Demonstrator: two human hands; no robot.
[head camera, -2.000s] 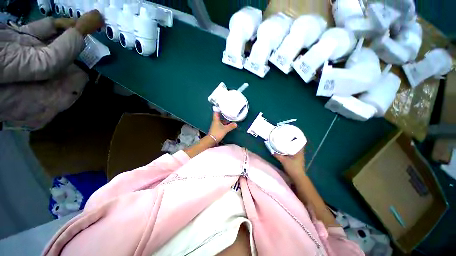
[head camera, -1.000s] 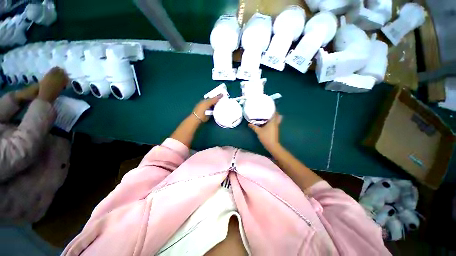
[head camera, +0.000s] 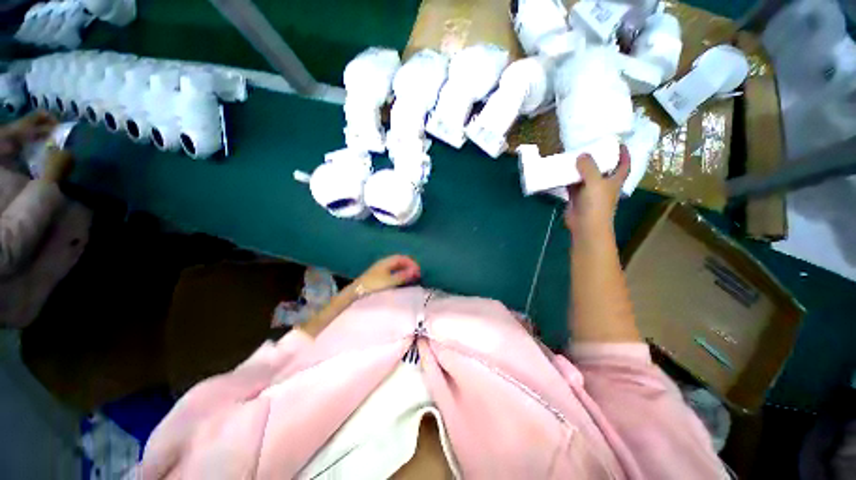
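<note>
My right hand (head camera: 597, 187) grips a white security camera (head camera: 549, 172) at the front of the loose pile; its bracket points left. Fingers hide part of it. My left hand (head camera: 389, 272) is low in front of my body, fingers curled, with nothing seen in it. Two white cameras, one on the left (head camera: 340, 185) and one beside it (head camera: 392, 195), lie side by side on the dark green mat, dark lenses towards me. Behind them, several more white cameras (head camera: 466, 89) lie in a slanted row, brackets towards me.
A shallow open carton (head camera: 657, 281) with a thin teal stick is at the right. Cardboard (head camera: 699, 155) lies under the pile. A neat row of cameras (head camera: 155, 108) stands at the left, near another person's hands (head camera: 47, 145). A metal post (head camera: 267, 47) rises behind the bench.
Both hands have let go of the two cameras, now lying beside each other further left in view. My right hand has reached to the pile and taken hold of another. My left hand has drawn back.
</note>
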